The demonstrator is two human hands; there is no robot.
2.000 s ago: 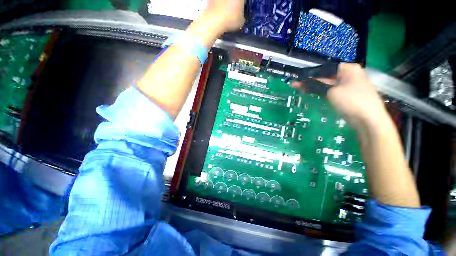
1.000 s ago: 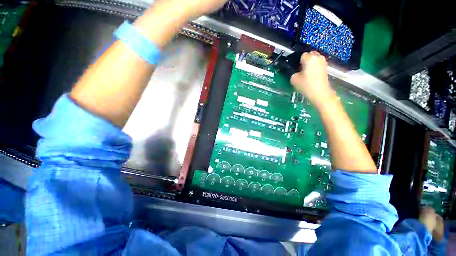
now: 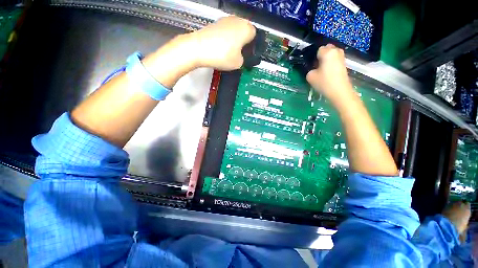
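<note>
A large green circuit board (image 3: pixel 272 141) with white markings and rows of circles lies in a dark carrier frame (image 3: pixel 230 205). My left hand (image 3: pixel 225 43) is over the frame's top left corner, its black-covered fingertips close together and turned towards the board. My right hand (image 3: pixel 329 68) is over the board's top edge, its black-covered fingertips pointing left. A small brown-gold piece (image 3: pixel 285 43) shows between the hands at the top edge. Whether either hand holds a component cannot be told against the black coverings.
Beyond the board are a bin of violet-blue cylinders (image 3: pixel 280 7) and a bin of fine blue components (image 3: pixel 340 26). A reddish-brown side bar (image 3: pixel 202 144) and a shiny flat bay (image 3: pixel 162 136) lie left. Another person's hand (image 3: pixel 458 215) is at the lower right. A metal rail (image 3: pixel 236 229) runs nearest me.
My left hand has come down from the bins at the top to the board's top left corner. My right hand has moved left along the top edge since the first frame and stayed there.
</note>
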